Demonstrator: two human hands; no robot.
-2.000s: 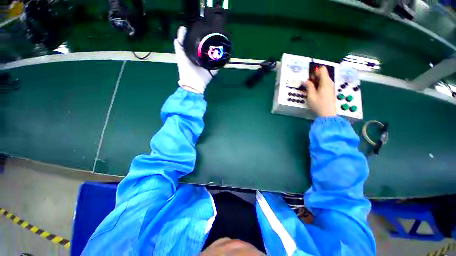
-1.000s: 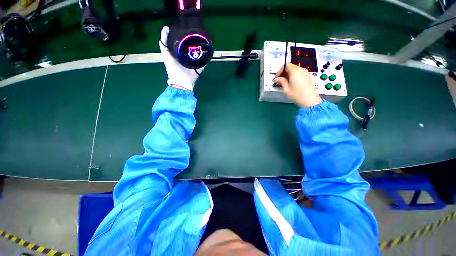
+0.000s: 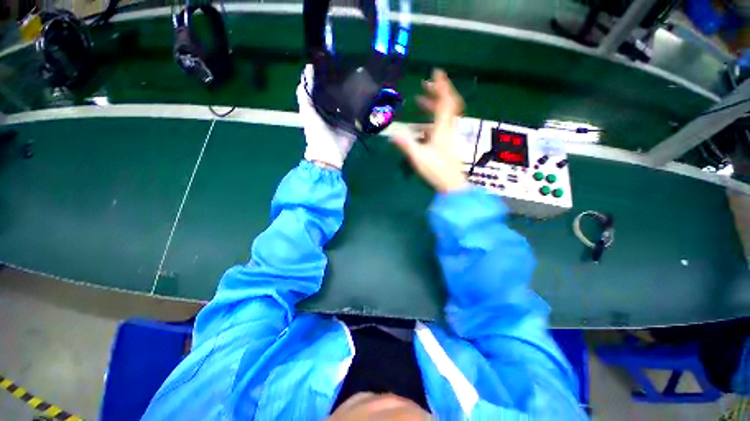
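My left hand (image 3: pixel 323 130), in a white glove, holds a black gaming headset (image 3: pixel 349 86) by the earcup above the white rail. The headset's arcs glow blue-white, and a pink-white logo shows on the earcup, which is turned towards the right. The headband is cut off by the top edge. My right hand (image 3: pixel 438 136) is bare, blurred and empty, fingers apart, between the headset and the tester. The white headset tester (image 3: pixel 526 191) shows red digits on its display and has green buttons. A thin black lead lies over the tester's front.
More black headsets (image 3: pixel 197 51) (image 3: pixel 64 51) are on the green conveyor beyond the white rail (image 3: pixel 263 117). A coiled pale cable (image 3: pixel 585 233) with a black end lies right of the tester on the dark green worktop (image 3: pixel 378 238). Blue stools stand below.
My right hand has left the tester and moved left towards the headset. The headset has turned in my left hand, and its glow went from pink to blue-white. The camera view has shifted.
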